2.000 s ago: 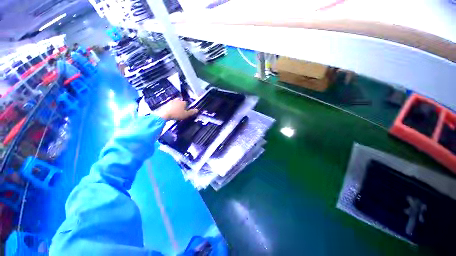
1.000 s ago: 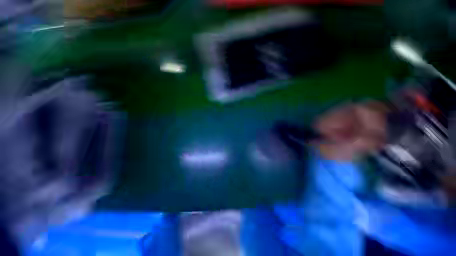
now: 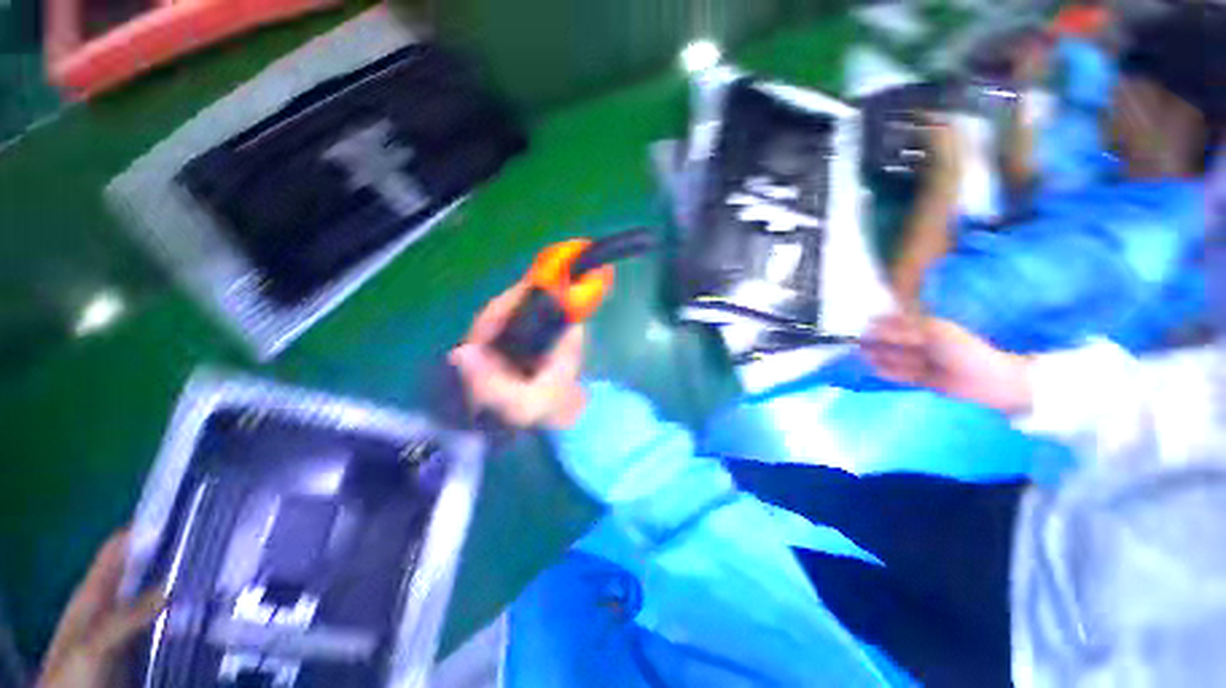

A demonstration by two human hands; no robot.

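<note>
My right hand (image 3: 531,356) holds an electric screwdriver (image 3: 549,312) with a black body and orange rear section, above the green bench. My left hand (image 3: 101,621), partly cut off at the lower left, grips the left edge of a flat black housing (image 3: 303,524). This housing lies on a silvery-white sheet and has silver-white bracket shapes in its lower middle. My left fingertips are over its edge. The screwdriver is right of this housing, apart from it. No screw can be made out.
Another black housing (image 3: 356,168) lies on a white sheet at the upper left, near a red-orange tray (image 3: 175,40). More housings (image 3: 766,202) lie at the right. A white-sleeved person's hand (image 3: 948,360) and a person in blue (image 3: 1076,262) are close on the right.
The view has swung right. My right hand now shows the screwdriver clearly. My left hand, earlier on the housing stack, is now at a housing in front of me.
</note>
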